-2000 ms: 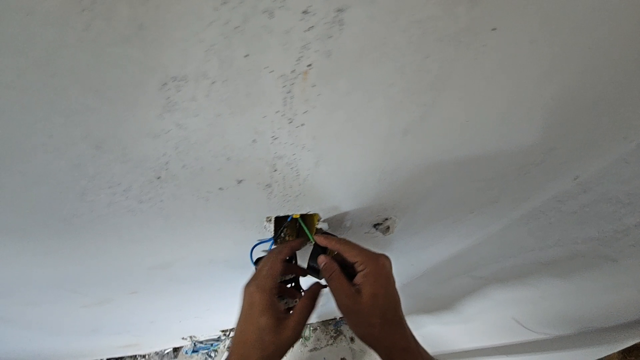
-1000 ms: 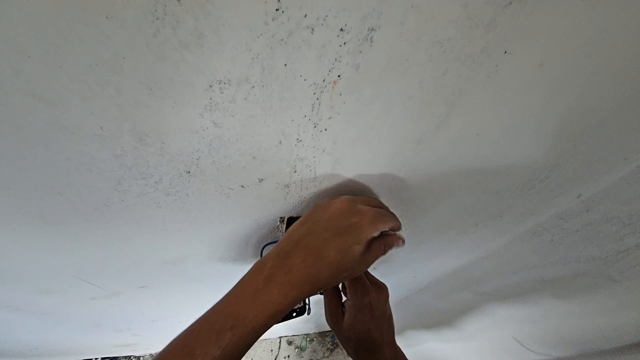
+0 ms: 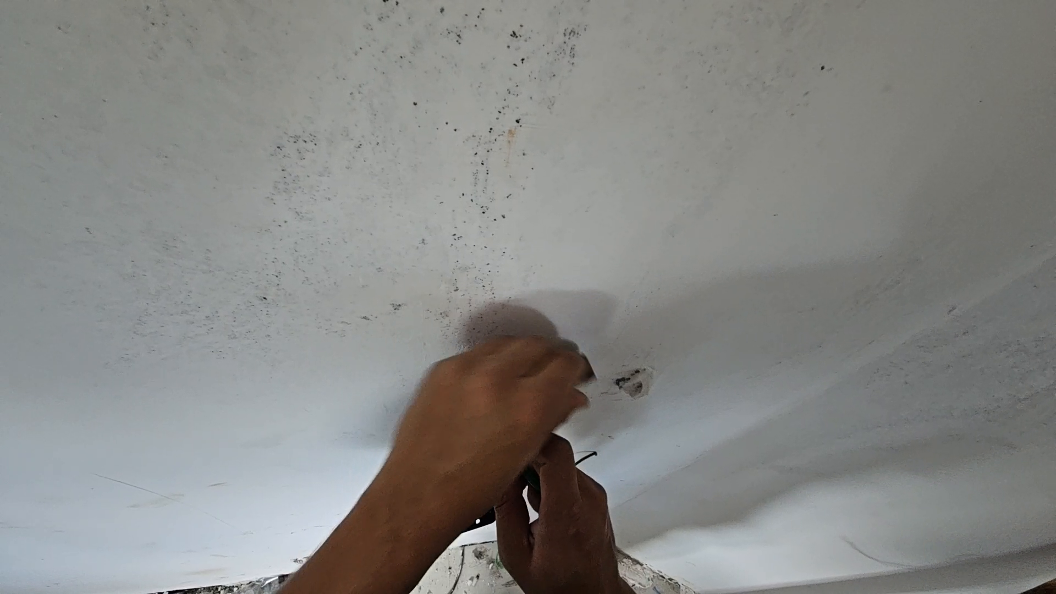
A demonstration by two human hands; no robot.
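Note:
My left hand (image 3: 491, 408) is raised against the white wall, its fingers curled and slightly blurred. A small dark edge (image 3: 587, 368) shows at its fingertips; what it is, and whether the hand grips it, I cannot tell. Just below and to the right, my right hand (image 3: 565, 516) pinches a small dark piece (image 3: 532, 476), partly covered by the fingers. A thin dark wire (image 3: 587, 455) sticks out beside its forefinger. Part of a black fitting (image 3: 481, 520) shows under my left wrist. The wall box is hidden behind my left hand.
The white wall (image 3: 701, 206) has dark specks and stains. A chipped hole (image 3: 634, 382) lies to the right of my left hand. Rough, debris-strewn surface (image 3: 474, 565) shows along the bottom edge, below the wall.
Two seconds ago both hands were at the open wall box with blue and green wires. My left hand has since come up across the box and now covers it.

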